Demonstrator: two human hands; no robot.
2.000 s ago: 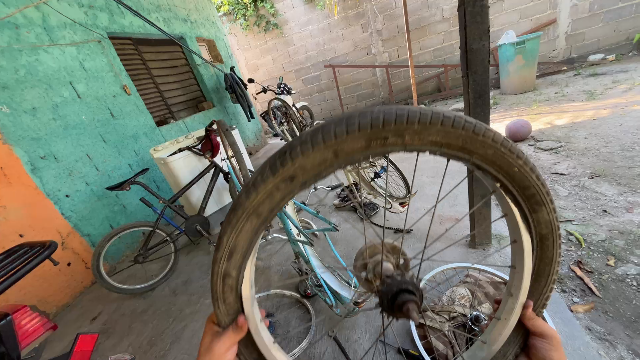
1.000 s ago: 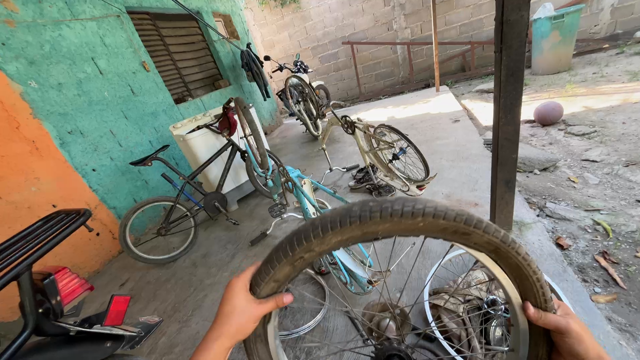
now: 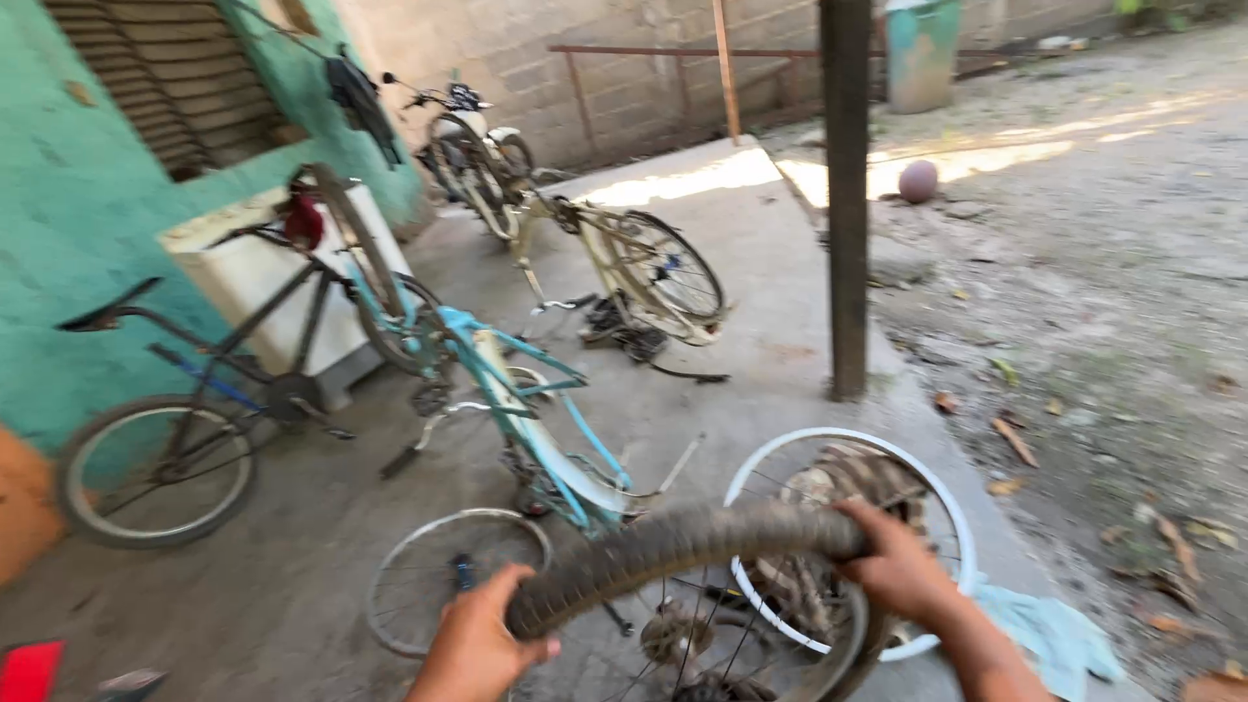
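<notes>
A bicycle wheel with a worn, dusty tire (image 3: 682,546) is in front of me at the bottom of the head view, its hub and cassette low in the frame. My left hand (image 3: 487,634) grips the tire at its left side, thumb on the near side. My right hand (image 3: 892,561) holds the tire at its upper right. Behind it a white bicycle rim (image 3: 960,517) lies over a bundle of brownish cloth (image 3: 858,478). A bare silver rim (image 3: 390,556) lies on the concrete left of the wheel. The wheel's lower part is out of view.
A light-blue bicycle frame (image 3: 507,400) lies just beyond the wheel. Farther off are a cream bicycle (image 3: 604,253) and a motorcycle (image 3: 468,127). A dark bicycle (image 3: 234,341) stands at left. A wooden post (image 3: 846,195) rises at right; a light-blue cloth (image 3: 1043,634) lies at lower right.
The wheel has come down from upright in front of me to low in the view and now looks tilted. My right hand has moved from its right side toward the top of the tire.
</notes>
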